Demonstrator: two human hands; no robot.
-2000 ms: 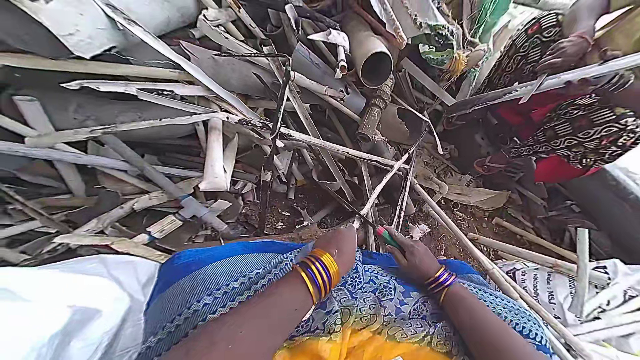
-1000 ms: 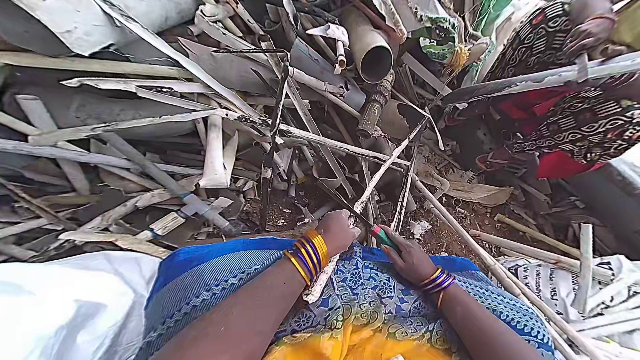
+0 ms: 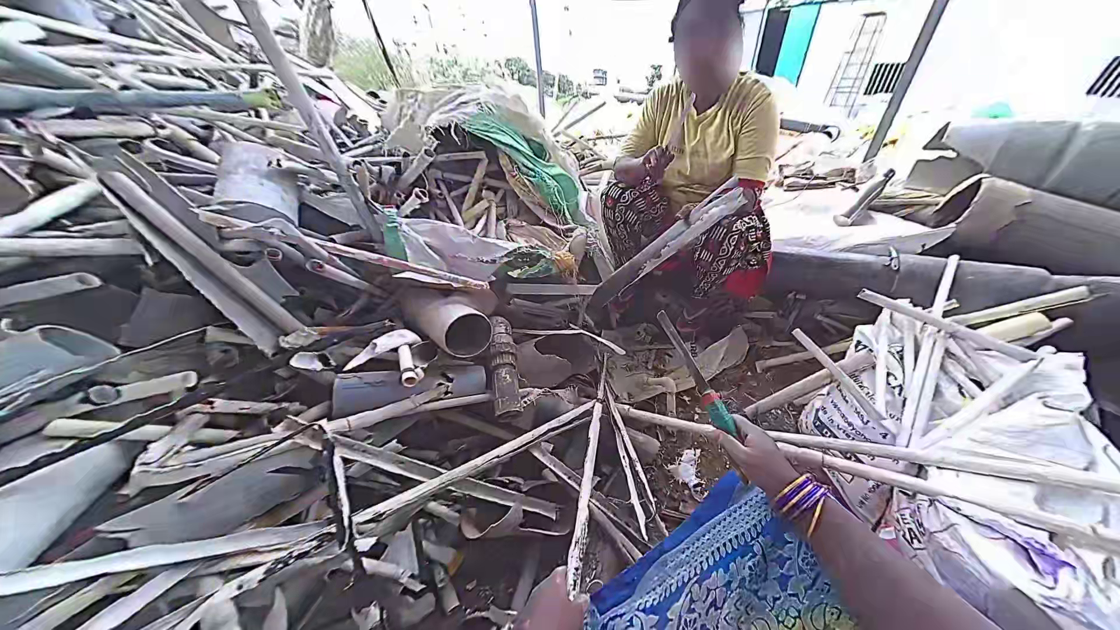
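Observation:
My right hand [image 3: 754,453] is closed around the green handle of a long, narrow blade [image 3: 687,354], which points up and away over the scrap. At the bottom edge, partly cut off, my left hand [image 3: 553,602] holds the lower end of a thin, dirty, pale strip [image 3: 586,490], its far end rising toward the middle of the pile. Other thin strips and split pipe pieces lie beside it. The blade and the strip are apart. My blue patterned cloth [image 3: 726,560] shows between the two hands.
Scrap pipes and strips are heaped at left, with an open pipe end [image 3: 467,332] near the middle. Across from me sits a person [image 3: 713,131] with a split pipe piece [image 3: 669,245]. White sacks [image 3: 1032,490] under long pipes lie at right; a large dark pipe [image 3: 840,276] lies behind.
The view has tilted up. My right hand has moved the blade away from the strip, where it was close to my left hand before.

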